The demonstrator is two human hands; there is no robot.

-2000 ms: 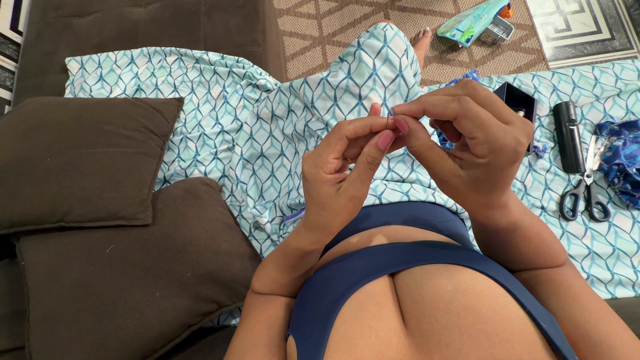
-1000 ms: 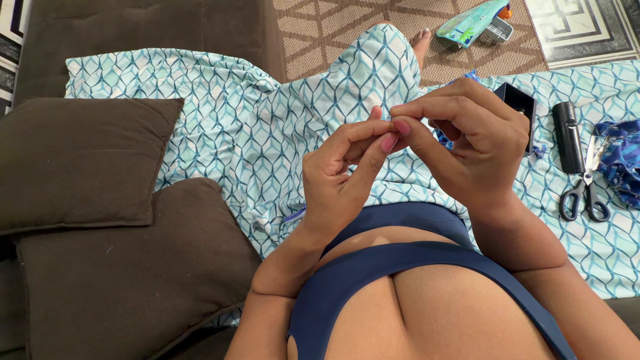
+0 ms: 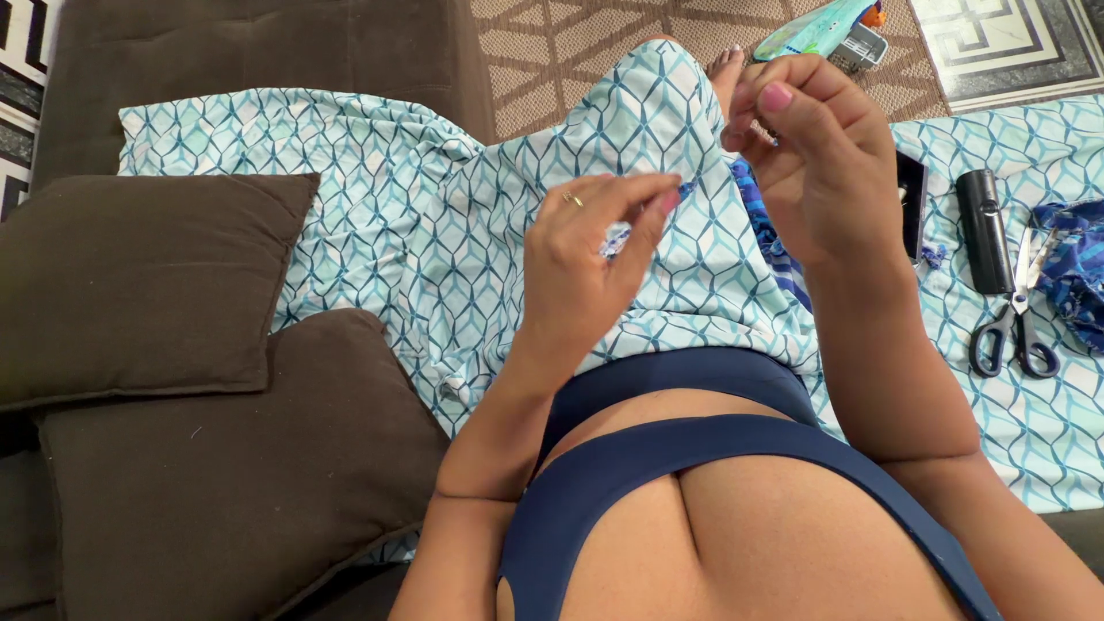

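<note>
My left hand is over my lap, thumb and fingertips pinched on a small blue scrap, which looks like fabric. Higher and to the right, my right hand is raised with thumb and index finger together; anything thin between them is too small to make out. Patterned light-blue cloth covers my lap and raised knee. Blue patterned fabric lies beneath my right hand, and a dark open box is partly hidden behind that wrist.
At the right lie scissors with opened blades, a black cylindrical case and crumpled blue fabric. Two brown cushions are at the left. A teal pouch and a small grey container rest by the rug.
The hands, whose fingertips met in both earlier frames, have come apart. My right hand has moved up and away; my left is lower, with a small blue scrap showing at its fingertips.
</note>
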